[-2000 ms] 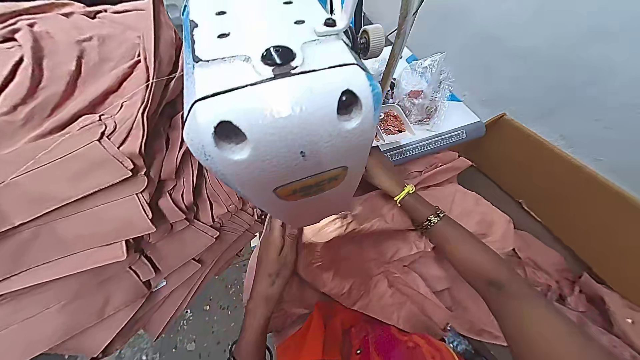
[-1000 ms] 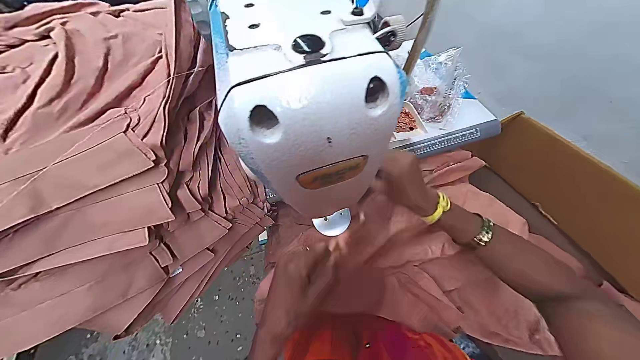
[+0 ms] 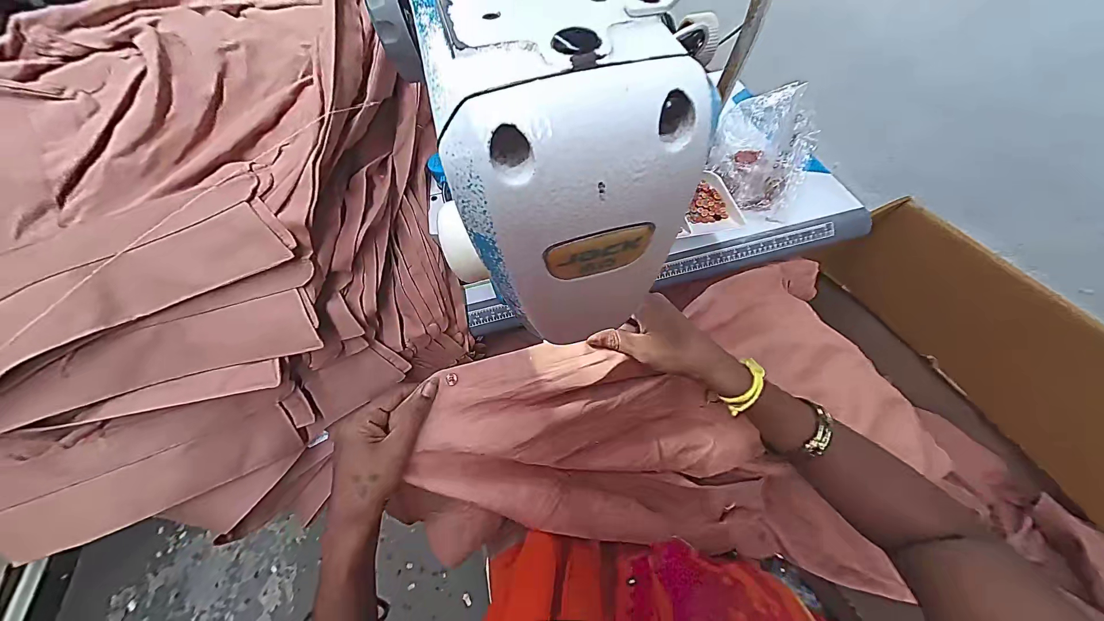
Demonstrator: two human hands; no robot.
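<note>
Beneath the white head of a sewing machine (image 3: pixel 578 172) lies a pink cloth garment (image 3: pixel 552 431), its upper edge stretched between both hands. My left hand (image 3: pixel 379 431) pinches that edge with thumb and fingers, close beside a small round button (image 3: pixel 451 379) on the cloth. My right hand (image 3: pixel 660 341) grips the same edge at the lower right of the machine head, thumb on top. The needle area is hidden behind the machine head.
A tall stack of pink garments (image 3: pixel 155 319) fills the left side. Behind the machine head, a small white tray (image 3: pixel 729 207) of reddish buttons and a clear plastic bag (image 3: pixel 768 147) rest on the machine bed (image 3: pixel 776 241). A cardboard wall (image 3: pixel 975 336) borders the right.
The hands, close together under the machine head one second ago, are now apart, with the garment's edge drawn straight between them. A button on the cloth has come into view by my left thumb.
</note>
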